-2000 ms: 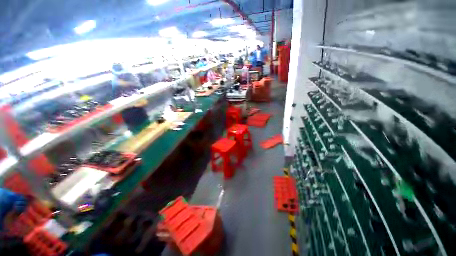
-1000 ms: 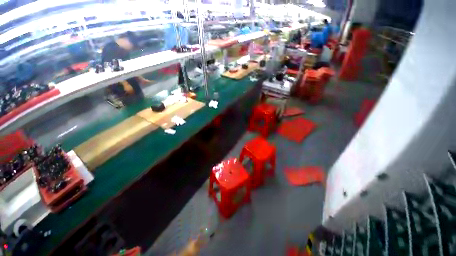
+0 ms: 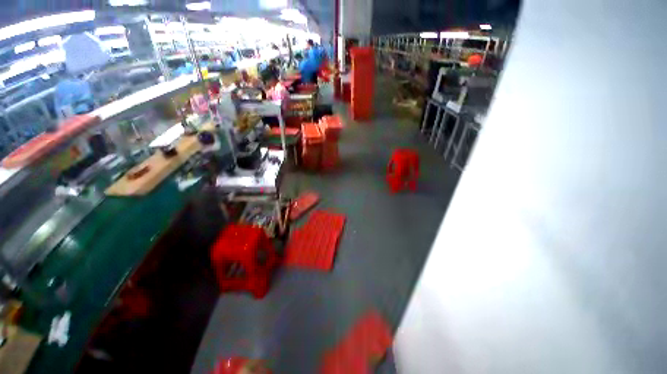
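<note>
Neither of my hands is in view. Nearest in front of me, a red plastic stool stands on the grey floor beside the green-topped bench. A flat red tray or panel lies on the floor to its right, with a smaller red piece behind it. Another flat red piece lies at the bottom edge, blurred. A red object at the bottom edge is cut off.
A white pillar or wall fills the right side. A cart stands at the bench end. Beyond are stacked red trays, another red stool, metal-legged tables at right and people in blue.
The view has moved forward along the aisle and turned. The rack on the right has left the picture, the white pillar fills more of it, and a farther red stool now shows.
</note>
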